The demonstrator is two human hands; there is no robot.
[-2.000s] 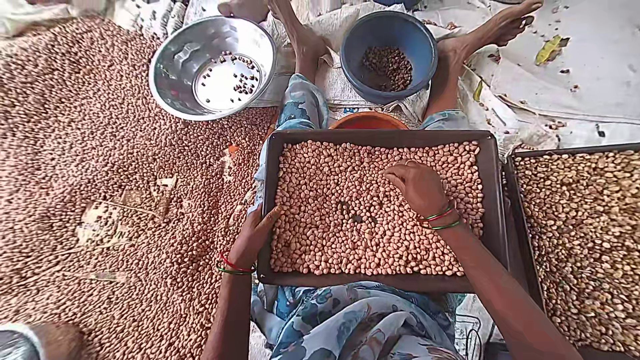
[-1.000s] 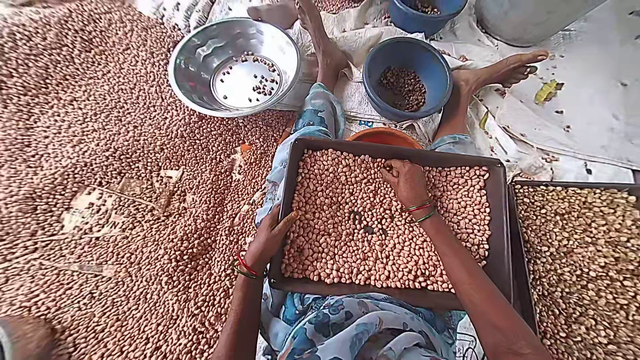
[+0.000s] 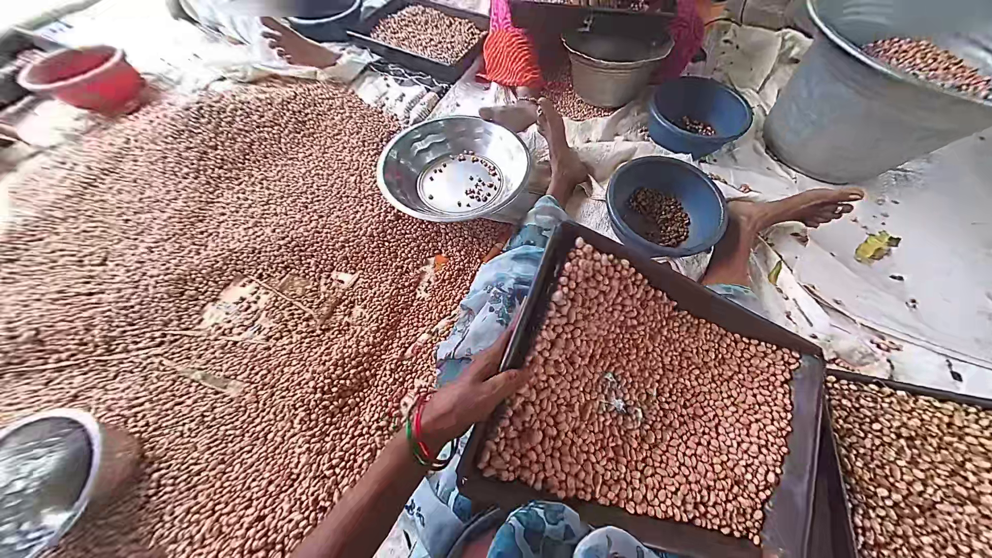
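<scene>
A dark rectangular tray (image 3: 798, 434) full of pinkish-brown nuts or seeds (image 3: 659, 372) rests tilted over my lap. My left hand (image 3: 473, 391), with red and green bangles at the wrist, grips its left rim, thumb on top and fingers down the side. The right hand is not visible, save perhaps a faint trace at the bottom edge. Some dark and whitish bits lie mid-tray. Beyond the tray stand a blue bowl (image 3: 713, 205) with dark pieces and a steel basin (image 3: 403, 174) with scattered dark pieces.
A broad heap of similar nuts (image 3: 194, 217) covers the left. A second tray (image 3: 914, 391) lies at right. A large metal bucket (image 3: 829, 116), another blue bowl (image 3: 670, 124), a red bowl (image 3: 85, 81) and a metal vessel (image 3: 85, 465) stand around. A person's foot (image 3: 291, 43) shows at the back.
The tray has turned and its left side is raised toward the far end. My right hand, over the nuts before, has left the view. The view has shifted to show more at the back and left.
</scene>
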